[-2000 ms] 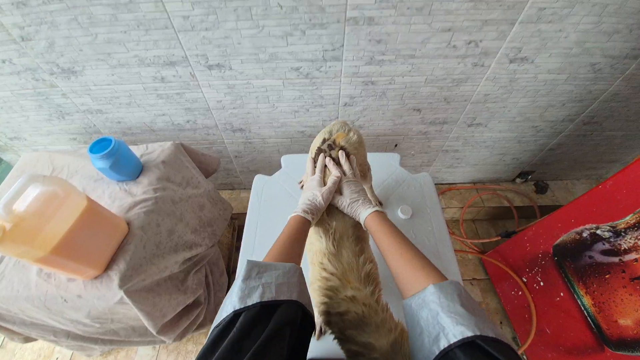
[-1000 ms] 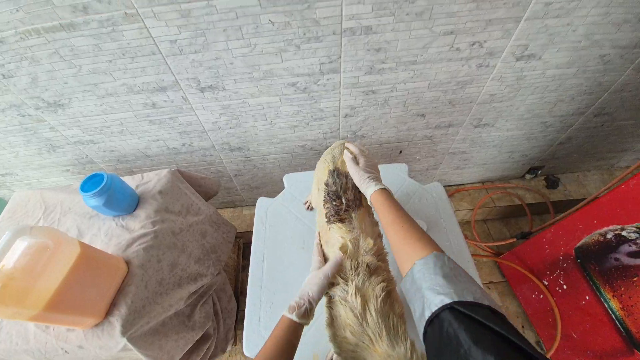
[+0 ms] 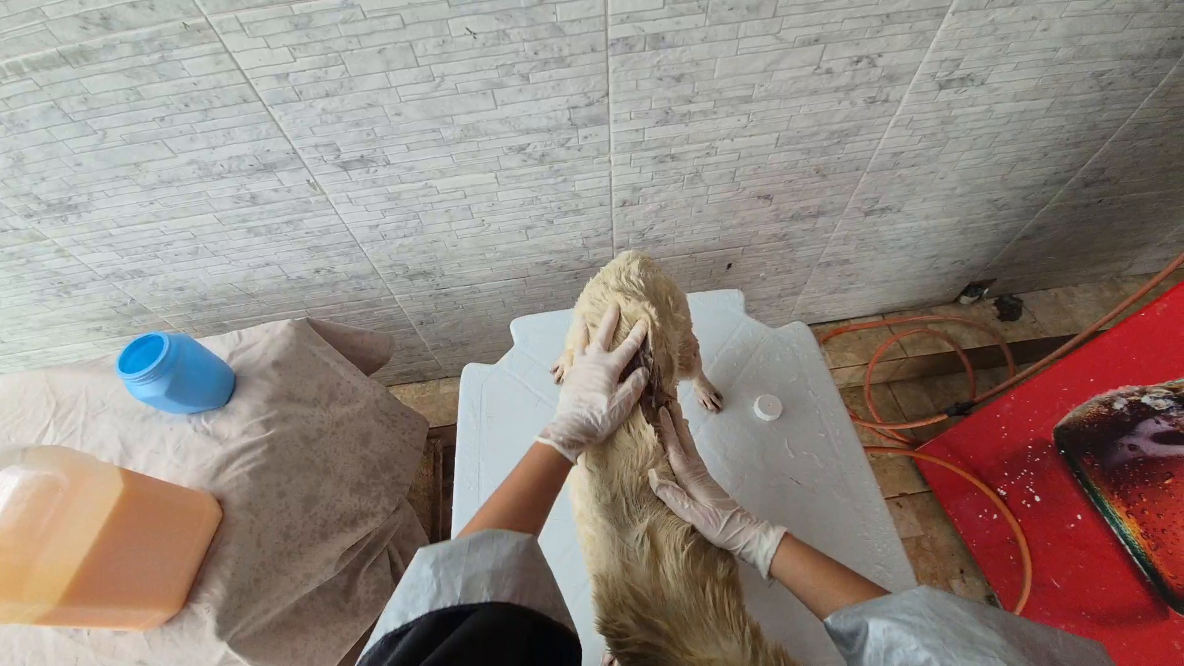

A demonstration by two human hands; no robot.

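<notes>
A wet, cream-coloured dog (image 3: 638, 536) stands lengthwise on a white plastic table (image 3: 823, 490), its head toward the tiled wall. My left hand (image 3: 597, 388), in a whitish disposable glove, lies with spread fingers on the back of its neck, beside a dark patch of fur (image 3: 653, 370). Gloved the same way, my right hand (image 3: 708, 495) rests on the right side of its back, fingertips near the lower end of that patch. Neither hand is closed around anything. A small white cap (image 3: 768, 407) lies on the table right of the dog's front paw.
At left, a cloth-covered surface (image 3: 305, 499) bears an open blue plastic jar (image 3: 176, 373) and a large translucent jug of orange liquid (image 3: 111, 546). An orange hose (image 3: 999, 509) coils on the floor at right, near a red printed panel (image 3: 1027, 481). Behind the table rises a tiled wall (image 3: 518, 166).
My left hand has moved up from the dog's flank to its neck. My right hand has come down from beside the head to the back. The dark patch is now partly covered.
</notes>
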